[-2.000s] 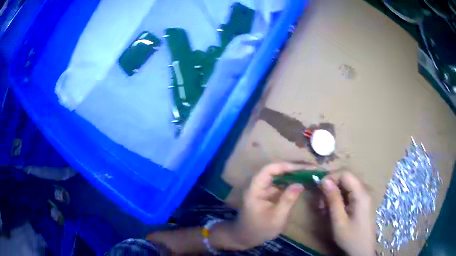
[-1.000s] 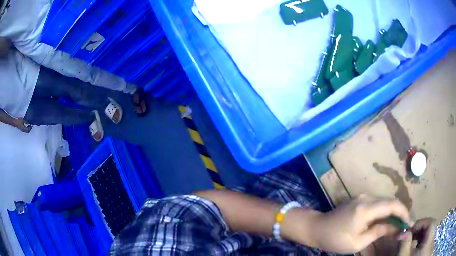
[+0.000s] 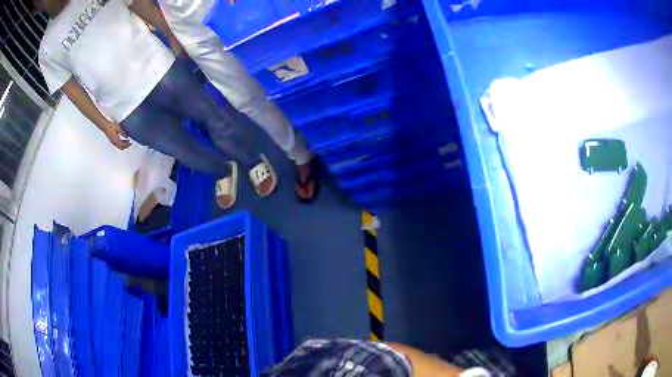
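The blue plastic tote (image 3: 507, 294) is at the right, lined with a white sheet (image 3: 549, 199). One green plastic part (image 3: 604, 155) lies apart on the sheet. Several more green parts (image 3: 626, 228) lie in an overlapping group near the tote's lower right. The cardboard sheet (image 3: 604, 346) shows at the bottom right corner with a brown stain. The white disc-like pot (image 3: 648, 370) is cut off by the bottom edge. Only my left forearm and plaid sleeve show at the bottom; both my hands are out of the picture.
Blue crates (image 3: 354, 110) are stacked beyond the tote. Another crate (image 3: 254, 294) holds rows of dark parts, with more blue crates (image 3: 66, 302) at the left. Two people (image 3: 125, 66) stand at the upper left. Yellow-black tape (image 3: 373, 287) runs along the floor.
The view has swung left. The tote and cardboard have shifted right in the picture, both hands and the pin heap have left it, and more of the floor and people shows.
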